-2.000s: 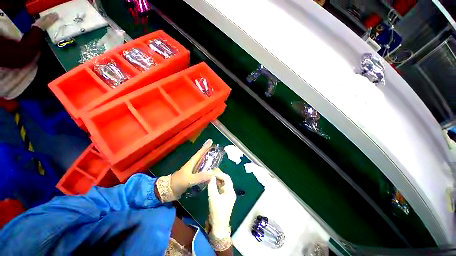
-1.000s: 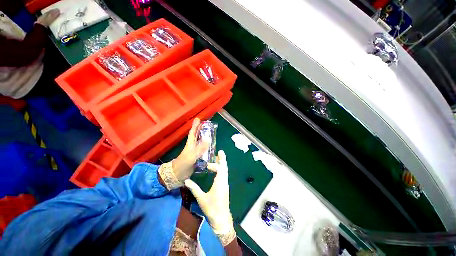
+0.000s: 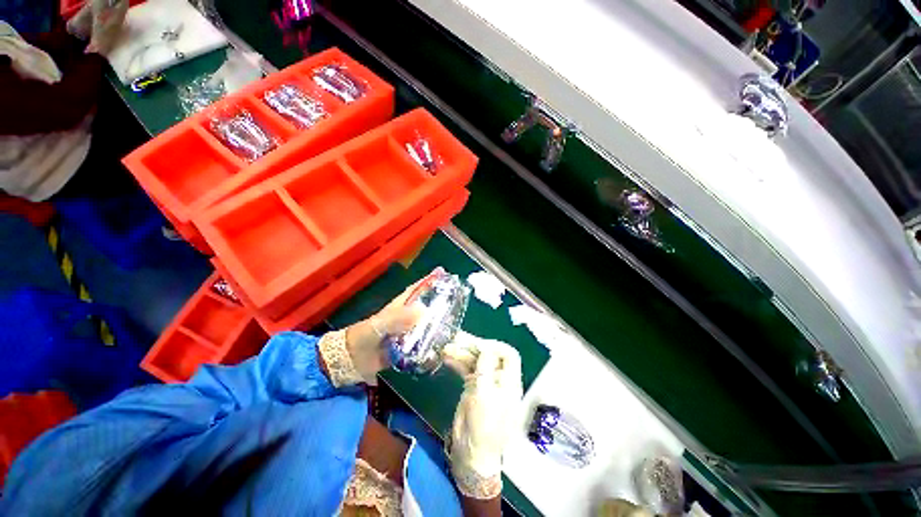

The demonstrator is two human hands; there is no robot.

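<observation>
A glossy silver workpiece [image 3: 432, 321], with clear film-like shine around it, is held above the green mat. My left hand [image 3: 376, 341], in a thin white glove, grips it from the left side. My right hand [image 3: 485, 389], also gloved, is at its lower right end with fingers bent; whether the fingertips pinch it or only touch it cannot be told. A second glossy workpiece [image 3: 561, 436], dark at one end, lies on the white pad [image 3: 545, 487] to the right.
Orange-red compartment trays [image 3: 333, 207] are stacked at the left, some pockets holding bagged shiny pieces. White paper scraps [image 3: 487, 289] lie at the mat's far edge. Shiny pieces lie on the dark green belt [image 3: 485, 167] and white shelf [image 3: 646, 86]. Another person's gloved hand [image 3: 99, 22] is at upper left.
The held workpiece has tilted and come lower, nearer my right hand. My right hand has gone from spread fingers to bent fingers at its end. The other person's hand has lifted off their white pad.
</observation>
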